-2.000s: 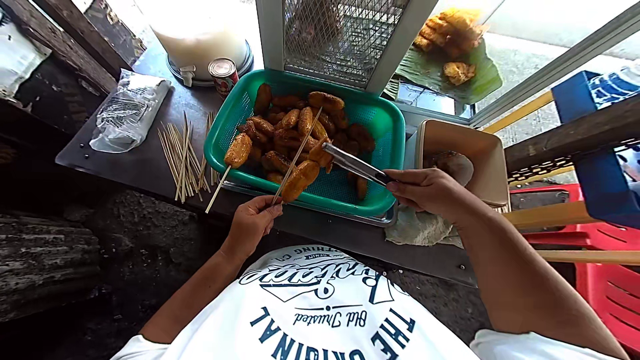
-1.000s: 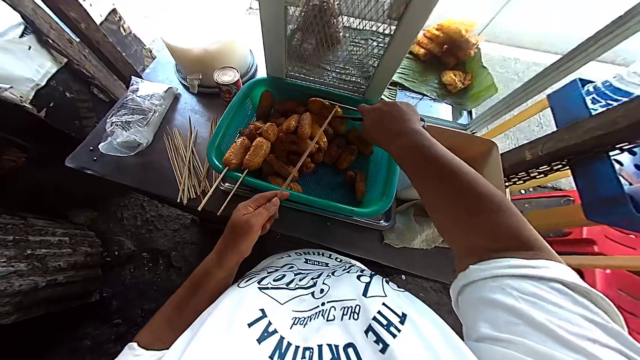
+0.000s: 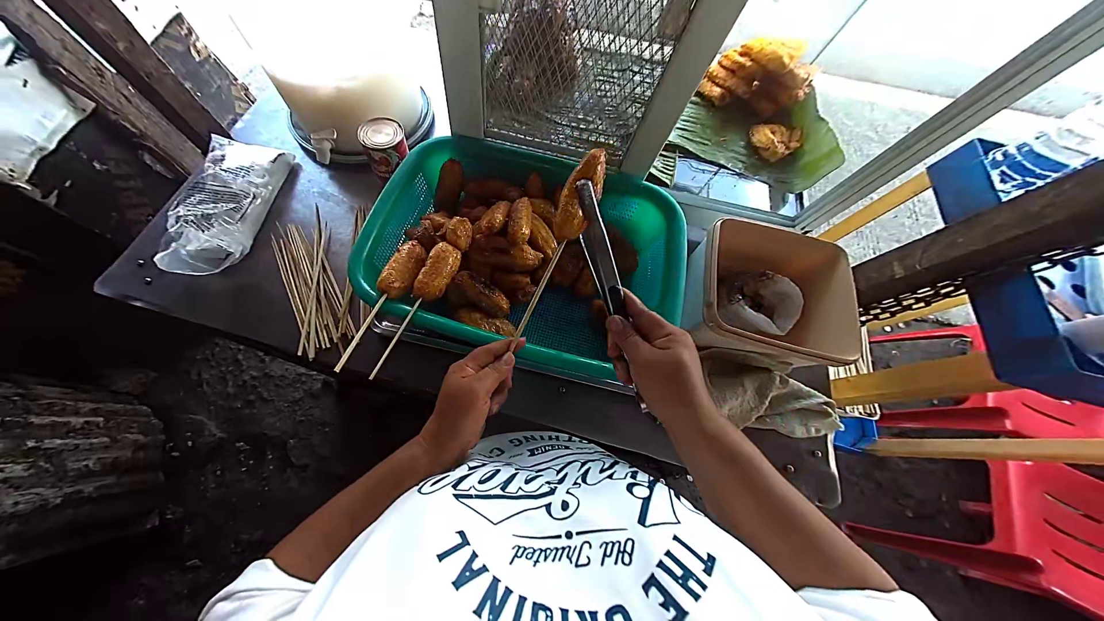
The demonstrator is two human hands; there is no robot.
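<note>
Below the front rim of a green plastic basket [image 3: 664,259], my left hand [image 3: 470,388] pinches the lower end of a bamboo skewer [image 3: 539,291]. The skewer's top meets a browned fried banana [image 3: 580,197], which metal tongs [image 3: 599,246] grip. My right hand [image 3: 660,358] is closed around the handles of the tongs. Several loose fried bananas [image 3: 509,250] lie heaped in the basket. Two skewered ones [image 3: 419,269] rest at its left front, their sticks hanging over the rim. Loose bamboo skewers [image 3: 310,289] lie on the dark table left of the basket.
A plastic bag [image 3: 226,207], a can [image 3: 382,145] and a drink dispenser [image 3: 345,112] stand at the left back. Right of the basket are a tan container [image 3: 785,289] and a cloth [image 3: 768,392]. Fried food [image 3: 759,73] lies on a leaf behind the framed screen [image 3: 582,78].
Two seconds ago one skewered banana lay at the basket's left front; now two do. Since one second ago my right hand has moved back toward me, and the tongs hold a banana at the skewer's top.
</note>
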